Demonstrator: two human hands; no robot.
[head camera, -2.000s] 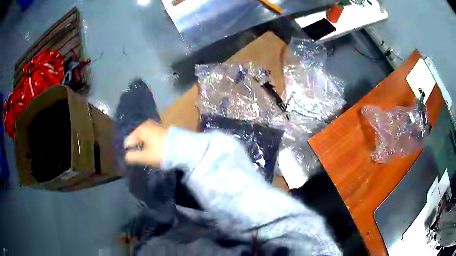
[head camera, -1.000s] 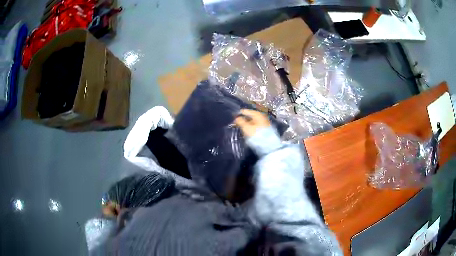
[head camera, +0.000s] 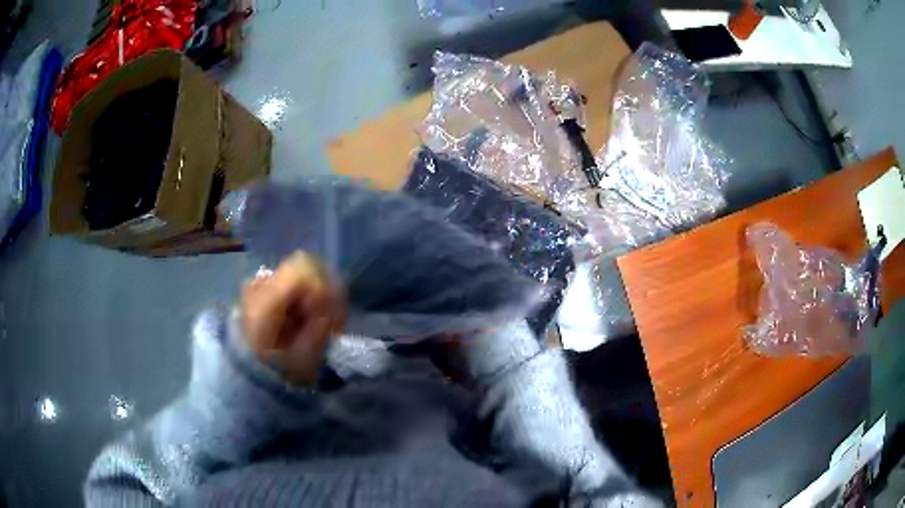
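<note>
A dark, shiny buckle bag (head camera: 397, 258) is held up in front of me, slanting from upper left to lower right, blurred. My left hand (head camera: 293, 313) is a blurred fist closed at the bag's left end. My right sleeve reaches up to the bag's lower right edge; the right hand itself is hidden behind the bag. A second dark buckle bag (head camera: 496, 213) lies on the cardboard-covered surface (head camera: 382, 144), partly covered by the held one. Crinkled clear empty poly bags (head camera: 665, 149) lie behind and beside it, with a slim black tool (head camera: 576, 144) on them.
An open brown carton (head camera: 233, 149) with black contents stands at left on the grey floor, with a red bundle (head camera: 119, 50) behind. At right is an orange-brown table (head camera: 685, 327) with a clear bag (head camera: 809, 298). A white table edge with an orange cone (head camera: 744, 20) is at upper right.
My left hand has come up from the lower left. A dark bag now spans the space between my arms. My right hand has moved down, out of sight behind it.
</note>
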